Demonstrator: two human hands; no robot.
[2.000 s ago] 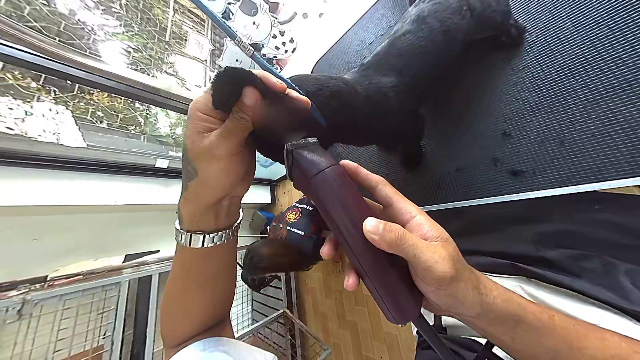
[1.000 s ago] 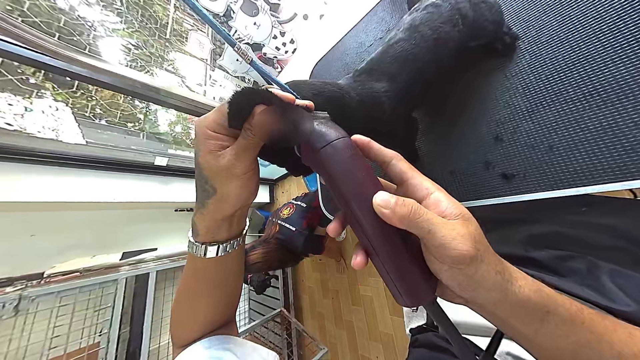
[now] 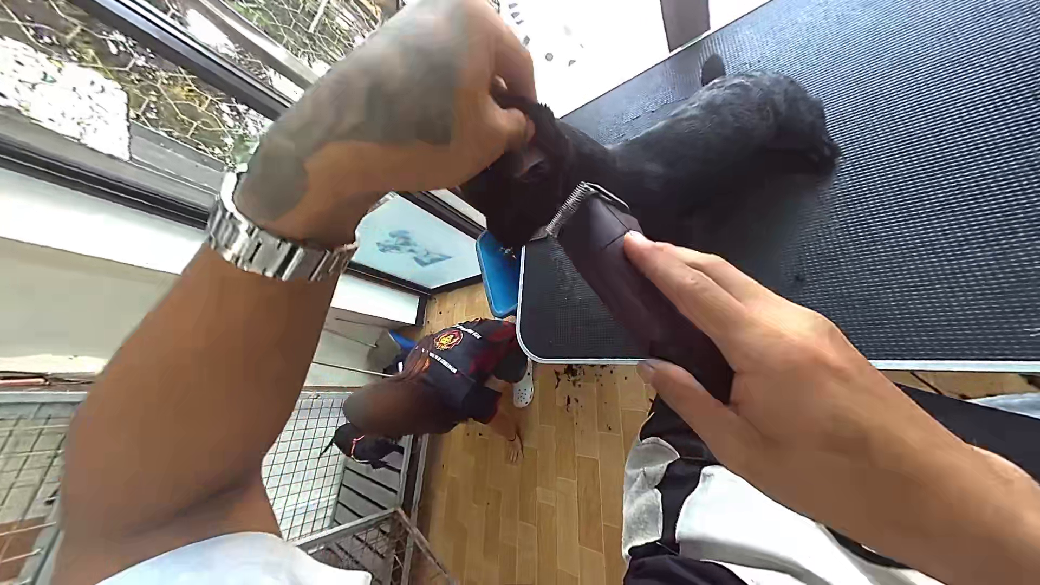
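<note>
A black dog (image 3: 699, 146) is on the dark textured grooming table (image 3: 934, 203), its head near the table's left end. My left hand (image 3: 487, 106), with a metal-band watch (image 3: 272, 248) on the wrist, has its fingers closed on the fur at the top of the dog's head. My right hand (image 3: 756, 349) grips dark purple electric clippers (image 3: 642, 292). The clippers' toothed metal blade (image 3: 573, 207) lies beside the dog's face, under the muzzle or cheek; whether it touches the fur I cannot tell.
Below the table's left end a person (image 3: 439, 382) bends over the wooden floor (image 3: 552, 487), near a small black animal (image 3: 366, 447) and wire cages (image 3: 305, 455). A blue tray (image 3: 497, 276) is beside the table edge. Dark hair clippings lie on the floor. A window runs along the upper left.
My left hand has moved from the extended dark furry part to the top of the dog's head. The clippers are now at the dog's face. The view has shifted.
</note>
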